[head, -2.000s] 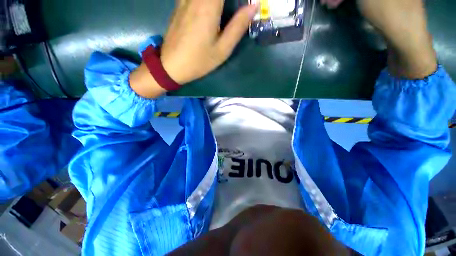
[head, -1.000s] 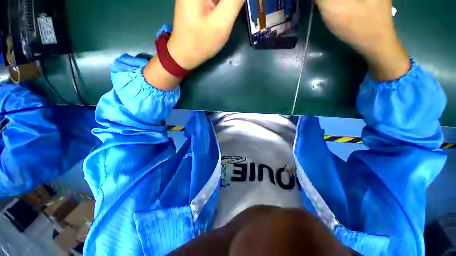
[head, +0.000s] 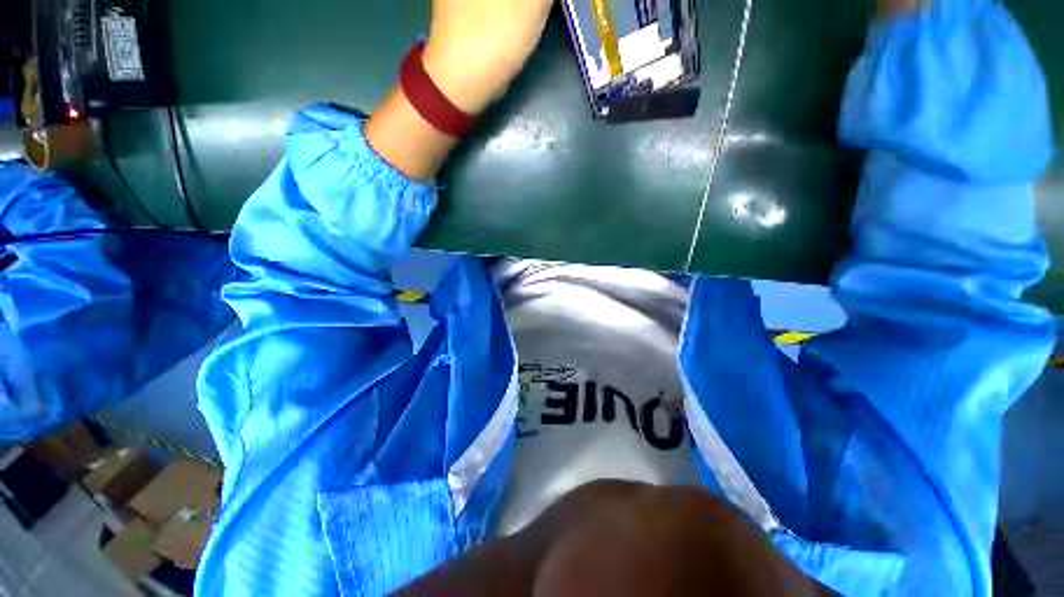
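The open phone assembly [head: 636,53] lies on the dark-green bench at the top of the picture, slightly tilted, its upper end cut off. A yellow-orange flex cable runs along its inside beside white areas, and a dark strip crosses its near end. My left hand [head: 488,53], with a dark red wristband, is just left of the phone; its fingers are beyond the top edge, so its grip is hidden. My right hand is out of the picture at the upper right; only a sliver of wrist shows above the blue cuff.
A black box [head: 99,53] with a white label and cables stands on the bench [head: 560,187] at the upper left. A neighbouring person's blue sleeve [head: 70,303] is at the left edge. Cardboard boxes [head: 163,496] lie on the floor at the lower left. A thin pale line crosses the bench.
My right hand has moved up and right, out of the picture. My left hand has moved up, its fingers leaving the picture. The phone has turned slightly.
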